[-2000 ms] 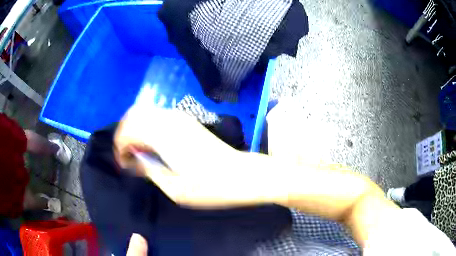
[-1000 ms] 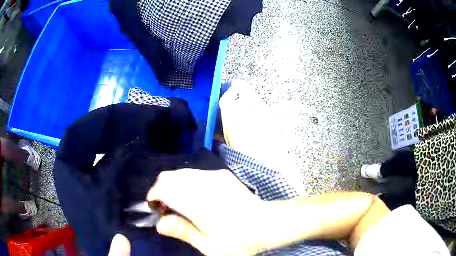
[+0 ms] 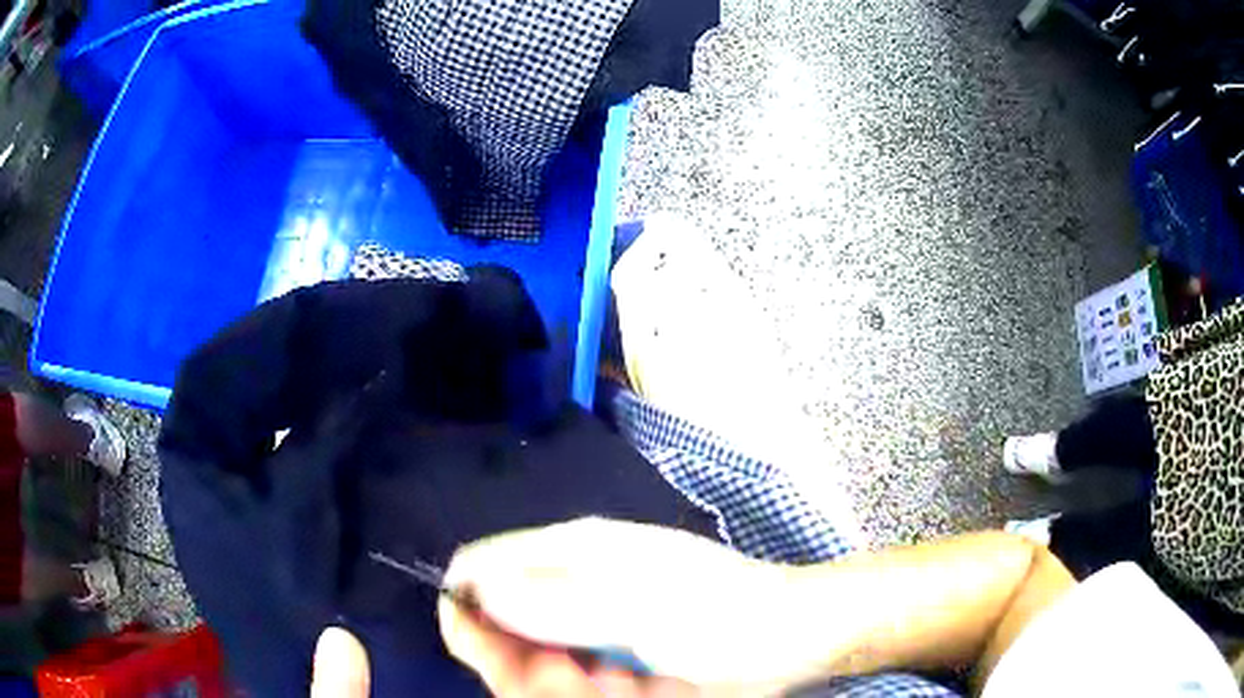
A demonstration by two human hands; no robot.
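Note:
A dark navy garment piece (image 3: pixel 409 477) lies over the lap, with a small checked part (image 3: pixel 409 265) at its far edge by the crate. My right hand (image 3: pixel 600 600) is closed around thread scissors (image 3: pixel 405 565); their thin blades point left over the navy cloth and the handles are mostly hidden in the fist. Of my left hand (image 3: pixel 341 665) only a finger or thumb shows at the bottom edge, lying on the cloth; the rest is hidden or cut off, so its hold cannot be told.
A blue crate (image 3: pixel 595 273) stands ahead, with a navy and gingham garment (image 3: pixel 505 96) over its far right rim. A red stool (image 3: pixel 130 664) is at lower left. A person in leopard print (image 3: pixel 1201 464) and a printed box (image 3: pixel 1121 331) are at right. Another person's legs show at left.
The view has shifted, so the crate sits further left than two seconds ago. My right hand has come back from the crate side to the lap, and the scissor blades now look thinner and closer together.

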